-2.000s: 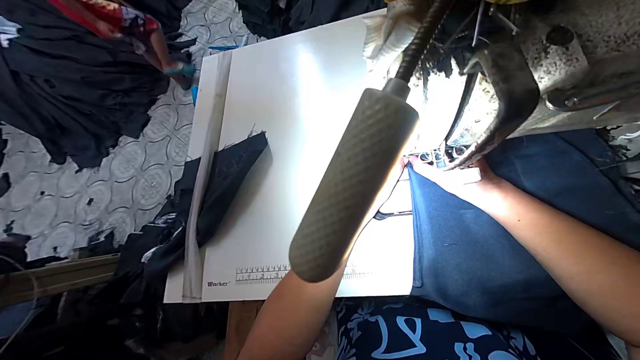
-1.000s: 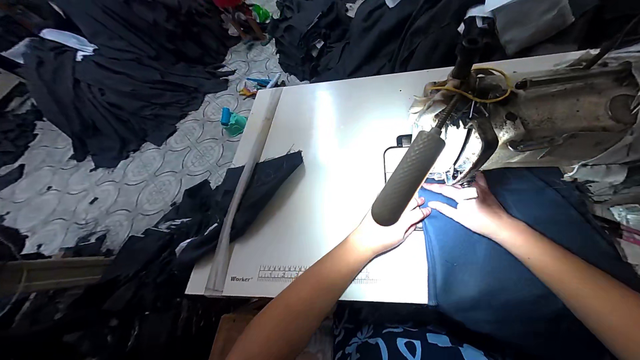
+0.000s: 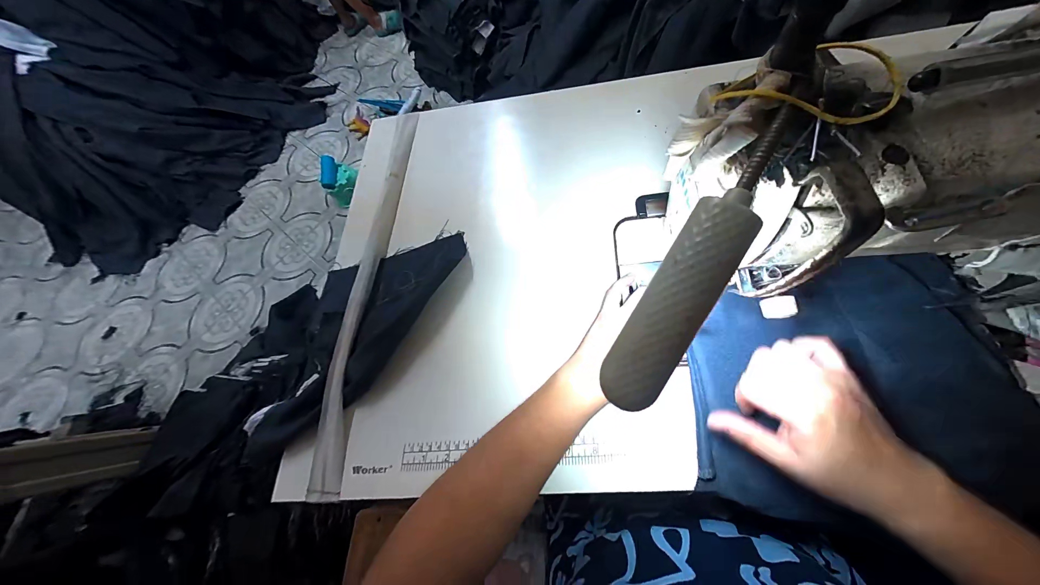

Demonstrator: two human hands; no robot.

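A worn sewing machine stands at the upper right, its presser foot over the edge of a dark navy fabric piece. My right hand is above this fabric, fingers loosely curled and thumb apart, with nothing seen in it. A small pale chip lies on the fabric just below the foot. My left hand reaches to the left of the needle area, by the bed plate. A textured grey cylindrical lamp or handle on a flexible neck hides most of its fingers, so its hold is unclear.
The white sewing table carries a printed ruler. A dark fabric scrap passes under a pale strip at its left side. A yellow band loops round the machine's head. Dark fabric heaps lie on the patterned floor.
My right hand has come away from the presser foot toward the front and now is above the fabric. My left hand has moved from the fabric's edge up and left, behind the grey cylinder.
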